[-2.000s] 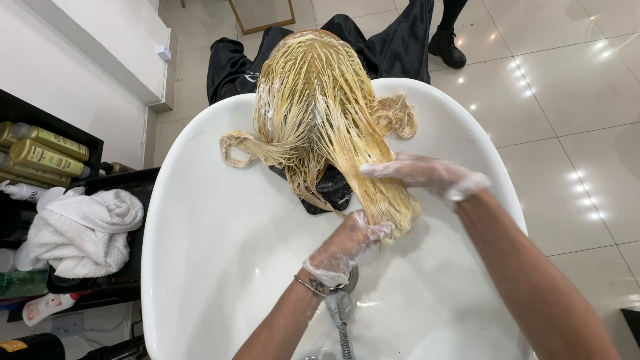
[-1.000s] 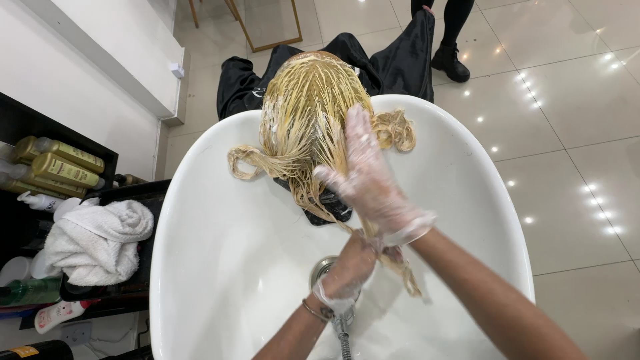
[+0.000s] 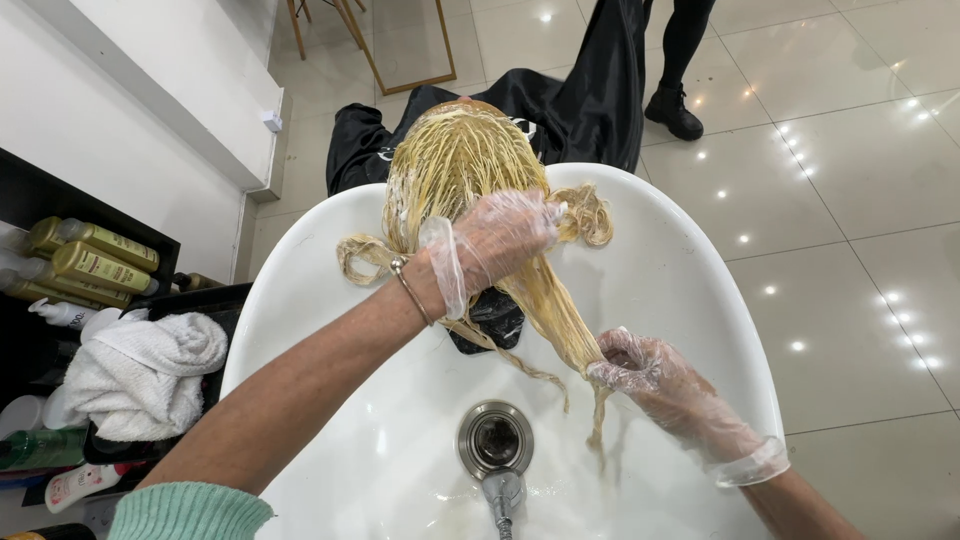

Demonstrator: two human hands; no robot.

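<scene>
A person's head with blond hair coated in pale cream leans back over the rim of a white wash basin. My left hand, in a clear plastic glove, lies on the upper part of a long hair section at the right of the head; its fingertips are partly turned from view. Lower down, my right hand, gloved too, pinches the same section near its ends between thumb and fingers. Loose coils of hair rest on the basin at both sides of the head. A shower head sits by the drain.
On the left, a white towel lies on a black trolley, beside a shelf of bottles. Beyond the basin are a black cape, a wooden-framed piece and another person's leg and black boot.
My left hand has moved up from the hair ends to the upper section. My right hand, which was flat near the head, has come down to the ends and grips them.
</scene>
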